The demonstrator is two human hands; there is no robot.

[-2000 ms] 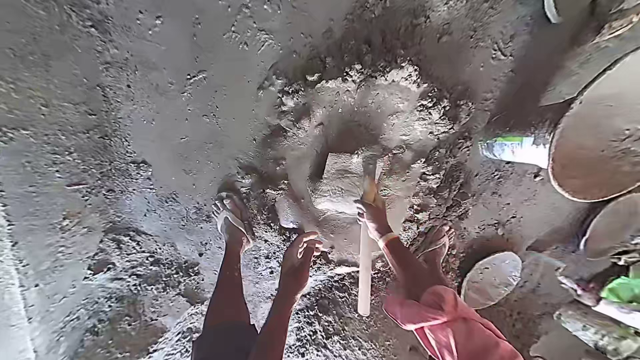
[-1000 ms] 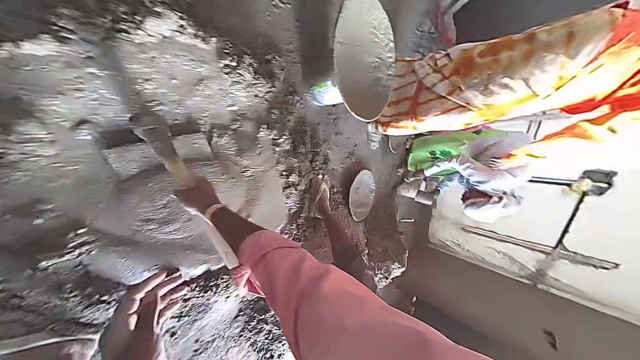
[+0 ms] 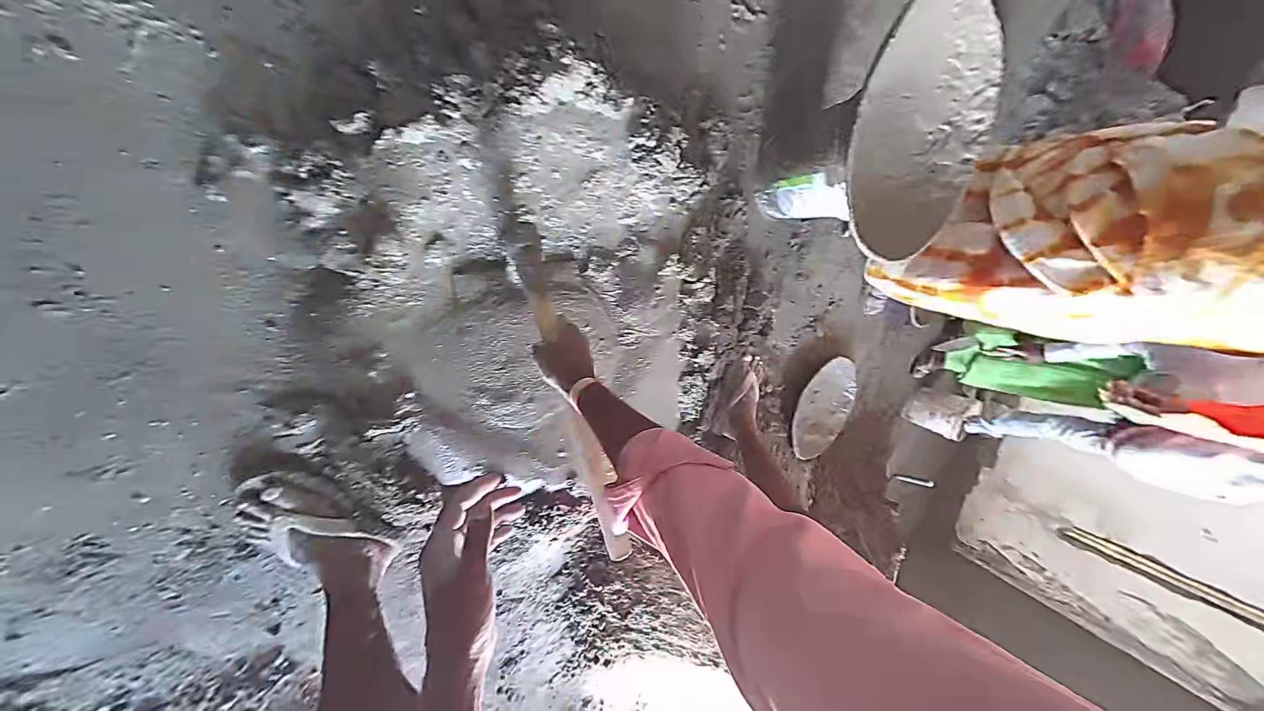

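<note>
My right hand [image 3: 565,354], at the end of a pink sleeve with a band on the wrist, grips the wooden handle [image 3: 591,472] of a hammer-like tool. Its dark, blurred head [image 3: 523,247] lies over a mound of pale, wet-looking material [image 3: 504,346]; whether it touches is unclear. A block-like shape with a straight edge shows in the mound near the head. Below and left of the mound, my left hand [image 3: 474,523] is held with fingers apart and nothing in it.
My sandalled foot [image 3: 316,538] is at lower left, my other foot [image 3: 743,400] right of the mound. Further right are a small round dish [image 3: 824,408], a large round pan [image 3: 926,128], a plastic bag or bottle [image 3: 805,197] and orange patterned cloth [image 3: 1086,217]. A person's hand [image 3: 1145,397] shows at far right.
The view has swung right and partly back. My right hand keeps its grip on the handle, and my left hand stays free near the mound.
</note>
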